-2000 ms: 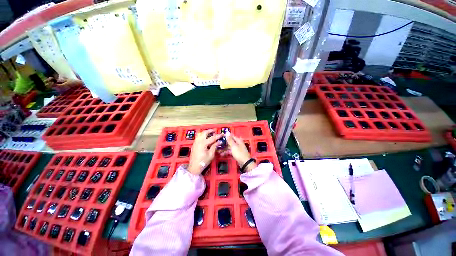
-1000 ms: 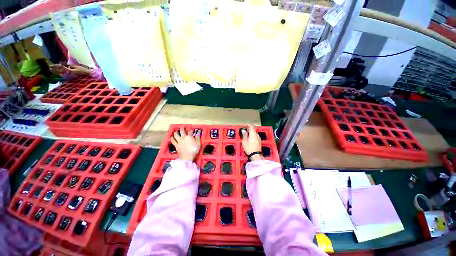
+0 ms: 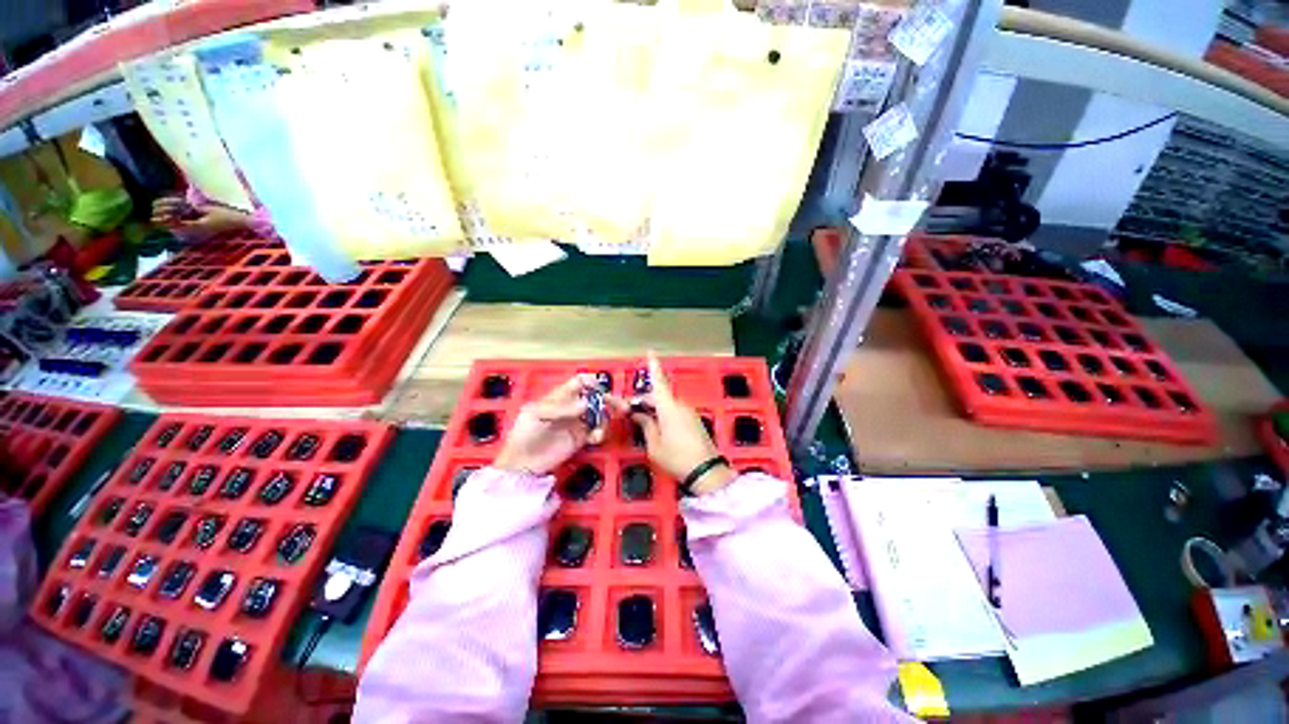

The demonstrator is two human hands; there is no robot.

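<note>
A red compartment tray (image 3: 598, 543) lies in front of me with small dark watch bodies in its square pockets. My left hand (image 3: 544, 430) is over the upper middle of the tray, its fingers on a small dark watch body (image 3: 595, 410). My right hand (image 3: 676, 430) is just to the right, thumb and fingers around another small dark piece (image 3: 642, 407), partly hidden by the fingers. Both hands are close together above the upper rows and cover some pockets.
A second red tray (image 3: 265, 488) of watch bodies lies at left, with a black box (image 3: 349, 574) beside it. Stacked trays (image 3: 371, 362) stand behind. Right of the metal post (image 3: 857, 297) lie another tray (image 3: 975, 403), white paper (image 3: 919, 566), a pink sheet (image 3: 1074, 573) and a pen (image 3: 994, 552).
My hands were apart over the top row one second ago. They have come together near the tray's upper middle, each now with a small piece in the fingers.
</note>
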